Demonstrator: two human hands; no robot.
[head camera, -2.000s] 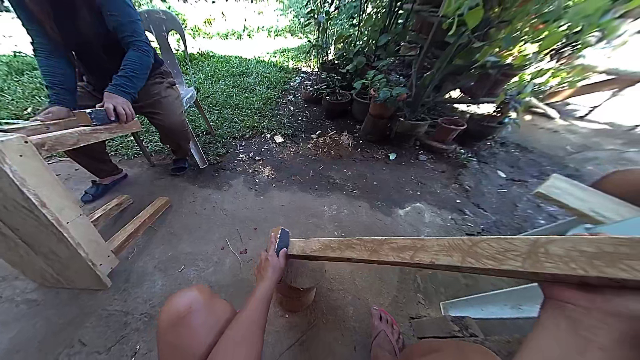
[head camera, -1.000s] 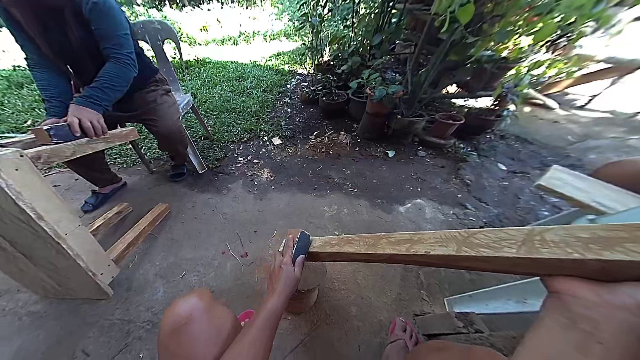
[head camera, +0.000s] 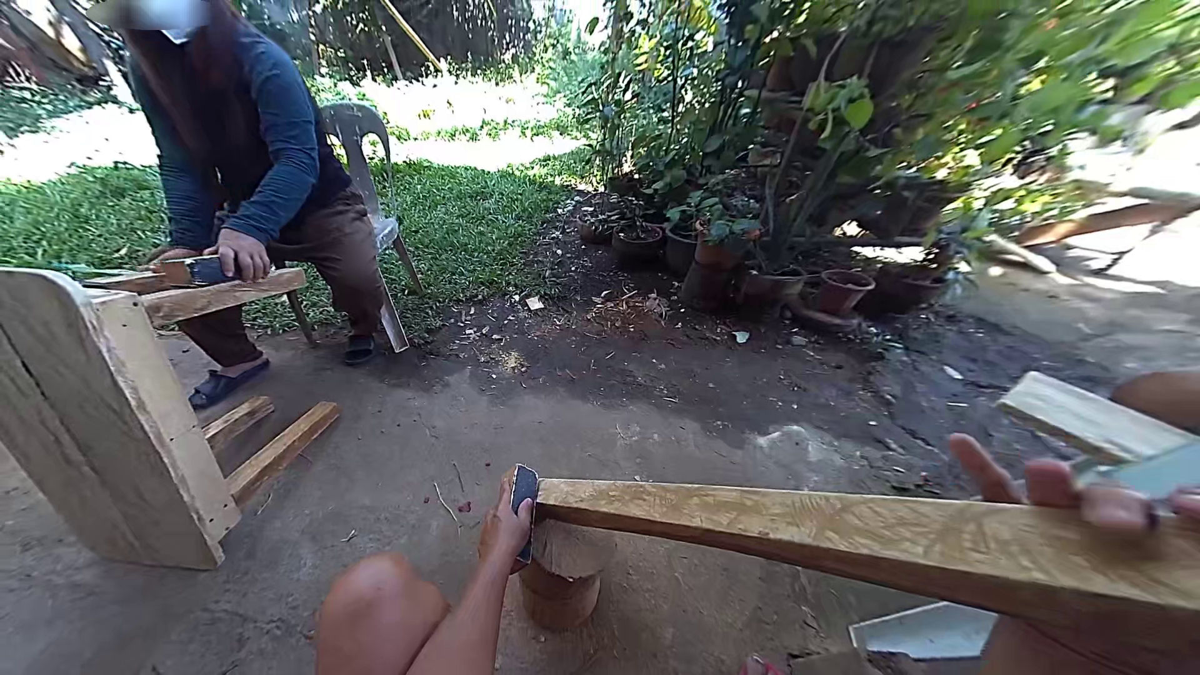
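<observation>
A long wooden beam (head camera: 797, 525) runs from the right edge to the middle, its far end above a round wooden stump (head camera: 561, 581). At that end my left hand (head camera: 504, 525) grips a block wrapped in dark sandpaper (head camera: 525, 492), its face against the end grain. My right hand (head camera: 1059, 483) lies at the beam's wide near part, its fingers spread over the far edge; the rest of it is hidden behind the wood.
At the left, a seated person (head camera: 272, 169) holds a dark sanding block on a board beside a wooden piece (head camera: 141, 403). Two wood strips (head camera: 281, 452) lie on the concrete. Potted plants (head camera: 839, 291) stand beyond; another board (head camera: 1087, 417) is at the right.
My right hand's fingers now show over the beam's far edge; before, that hand was under the beam. My left hand stays with the sanding block at the beam's end.
</observation>
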